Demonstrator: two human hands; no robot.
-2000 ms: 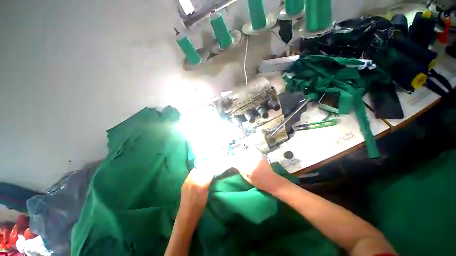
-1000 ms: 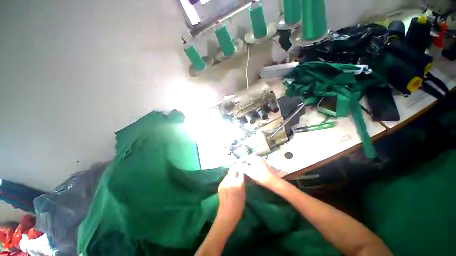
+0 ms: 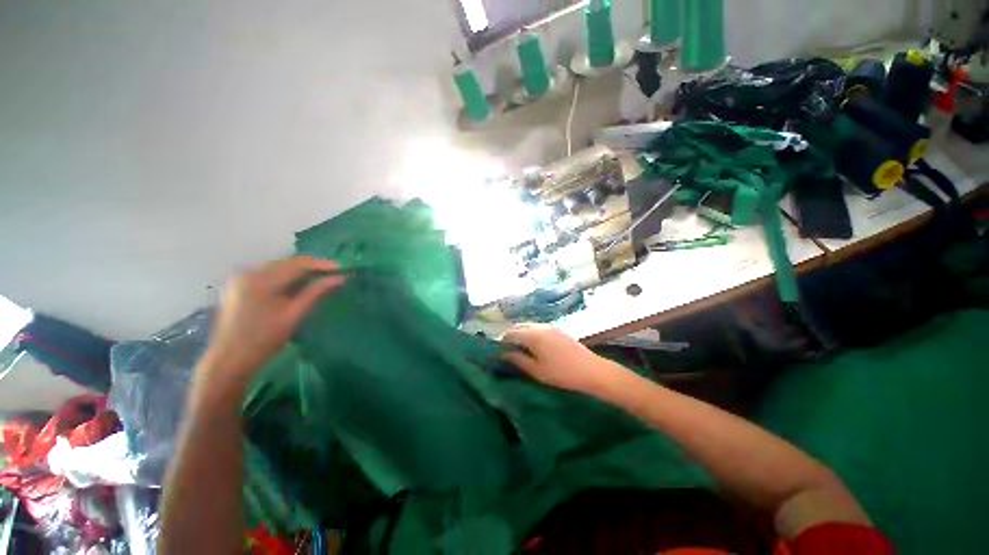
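My left hand (image 3: 271,309) is raised at the left and pinches an edge of a large green garment piece (image 3: 401,379). The cloth hangs from it and spreads down over my lap. My right hand (image 3: 542,356) holds another part of the same cloth at the front edge of the table, just in front of the overlock machine (image 3: 591,206). The machine's left end and needle area are hidden by strong glare. More green cloth (image 3: 434,260) lies beyond, left of the machine.
Green thread cones (image 3: 531,65) stand behind the machine. Green strips (image 3: 737,163), snips (image 3: 694,243), a flat black rectangle (image 3: 821,208), dark cones (image 3: 868,146) and a black plastic bag (image 3: 759,89) lie on the table (image 3: 748,268). A green mound (image 3: 889,423) is at right, grey plastic (image 3: 157,390) at left.
My left hand has moved away from my right hand, left and up, lifting a cloth edge with it. My right hand stays near the table edge. The view has shifted slightly.
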